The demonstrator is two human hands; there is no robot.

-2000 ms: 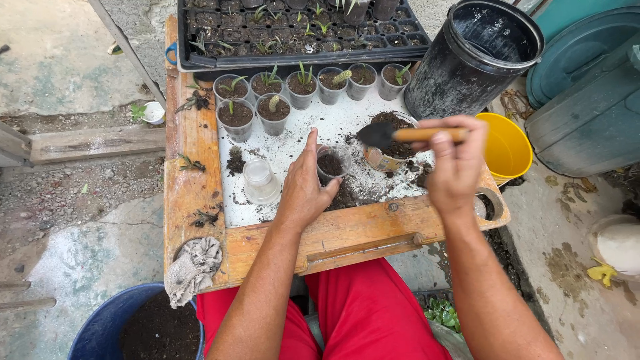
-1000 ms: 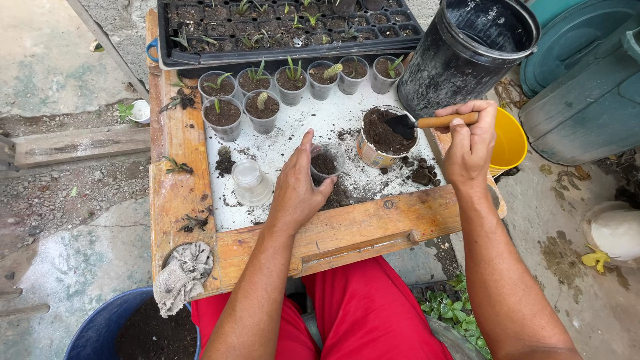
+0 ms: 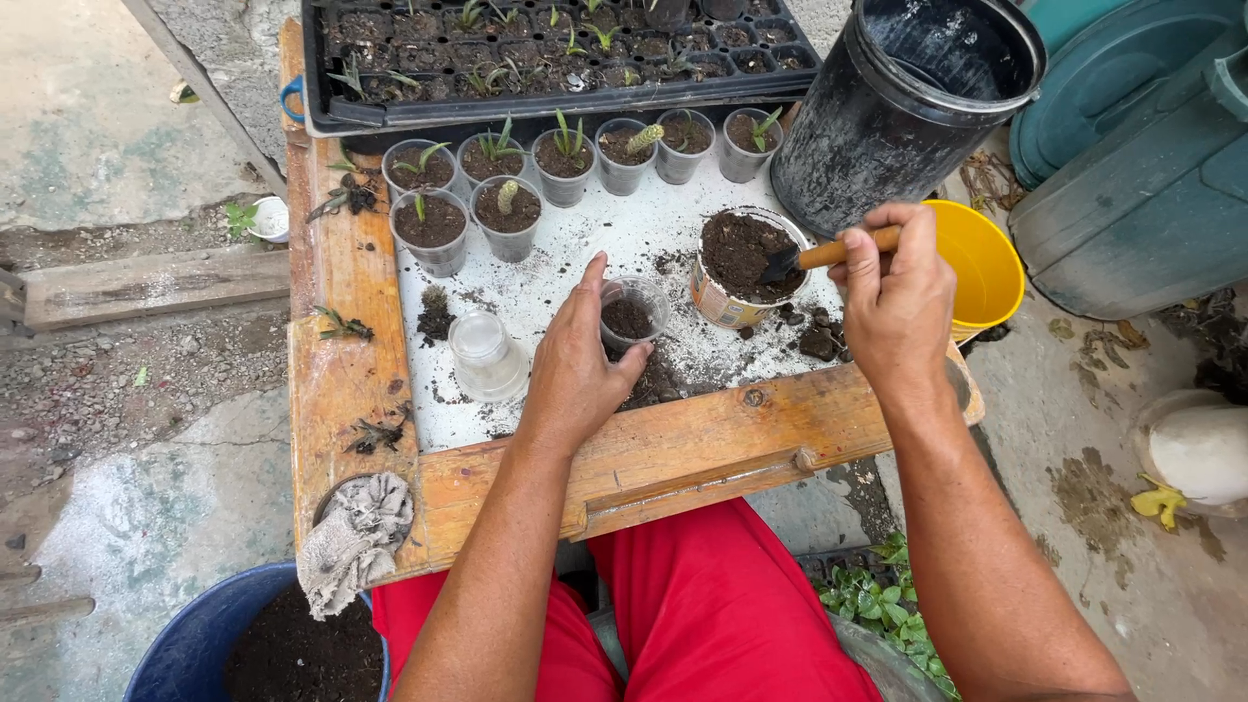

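My left hand is curled around a clear plastic cup partly filled with dark soil, standing on the white tabletop. In my right hand is the wooden handle of a small hand trowel; its dark blade rests in the soil of a printed tub. Left of my left hand, clear empty cups stand upside down. Several clear cups holding soil and small succulents, such as one cup, stand in rows behind. A small plant with a soil clump lies near the upturned cups.
A black seedling tray lies across the back. A tall black bucket and a yellow bucket stand at the right. Loose seedlings and a crumpled rag lie on the wooden frame. A blue tub of soil is below left.
My right hand has lowered the trowel from above the tub's rim into its soil. My left hand stays around the cup.
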